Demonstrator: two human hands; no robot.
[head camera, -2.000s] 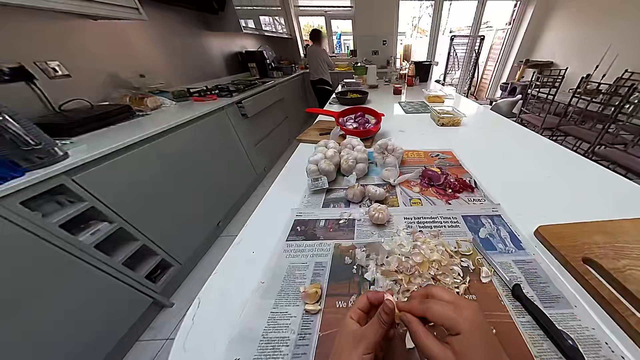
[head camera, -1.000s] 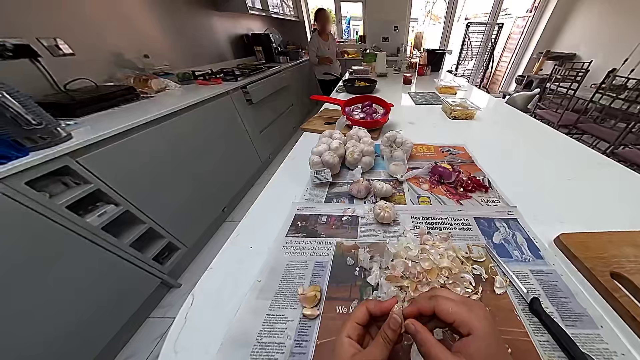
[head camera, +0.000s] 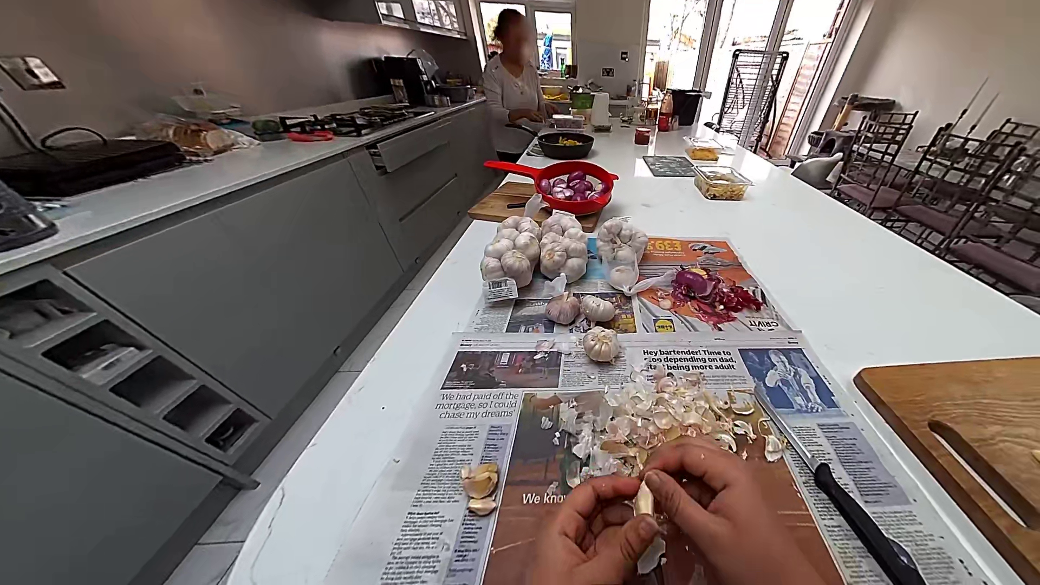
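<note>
Between my two hands, low in the head view, is a garlic clove (head camera: 643, 499) with skin on it. My left hand (head camera: 597, 528) grips it from the left with thumb and fingers, and my right hand (head camera: 715, 508) pinches its upper end. Just beyond lies a pile of garlic skins (head camera: 650, 414) on spread newspaper (head camera: 455, 455). A few cloves (head camera: 479, 481) sit to the left. Right of my hands rests a knife with a black handle (head camera: 853, 512). Farther off are a loose garlic bulb (head camera: 601, 344), two more bulbs and netted garlic bulbs (head camera: 512, 252).
Red onion skins (head camera: 723, 301) lie on the far newspaper. A wooden board (head camera: 959, 406) is at the right edge. Beyond stand a red pan (head camera: 536, 172) of onions, a black pan (head camera: 565, 145) and plastic tubs (head camera: 721, 184). A person (head camera: 513, 81) stands at the counter's far left side.
The person at the far end, seen facing away at first, has turned and stands nearer along the counter. My hands stay together at the clove.
</note>
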